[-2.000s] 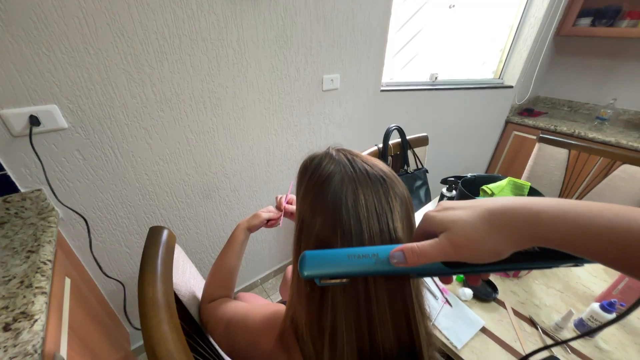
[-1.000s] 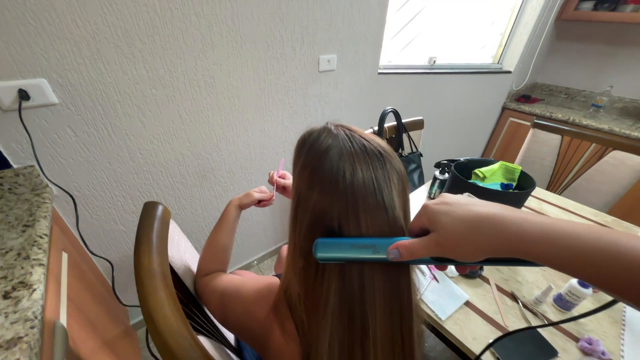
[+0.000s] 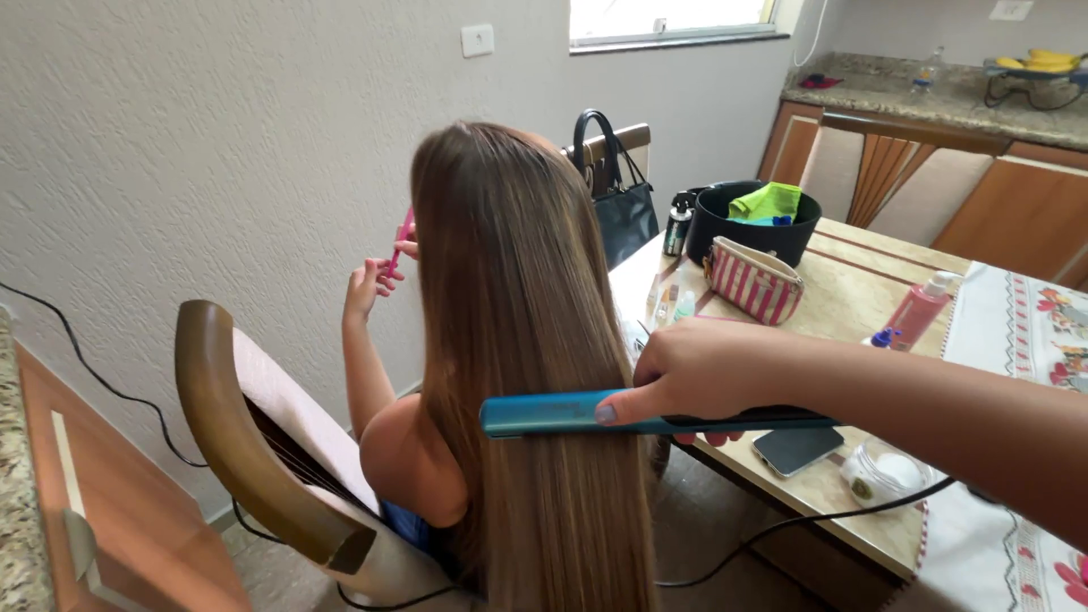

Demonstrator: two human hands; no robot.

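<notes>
My right hand (image 3: pixel 710 374) comes in from the right and grips a blue hair straightener (image 3: pixel 561 414), thumb on top of it. The straightener lies level across the long brown hair (image 3: pixel 527 280) of a seated person, well below the head, and the hair hangs straight beneath it. Its cord (image 3: pixel 807 518) runs down behind the hair. Ahead of me, the seated person holds a pink, slender object (image 3: pixel 401 245) in their own hands. My left hand is not in view.
A wooden chair back (image 3: pixel 229 425) curves at the left. On the table (image 3: pixel 858 255) at the right are a black tub (image 3: pixel 752 223), a striped pouch (image 3: pixel 754 280), a pink pump bottle (image 3: pixel 918 313), a phone (image 3: pixel 797 449) and a jar (image 3: pixel 886 472). A black handbag (image 3: pixel 625 212) hangs beyond.
My right hand has moved the straightener down along the hair, from nearer the head to lower on the lengths. The view has shifted, showing more of the table.
</notes>
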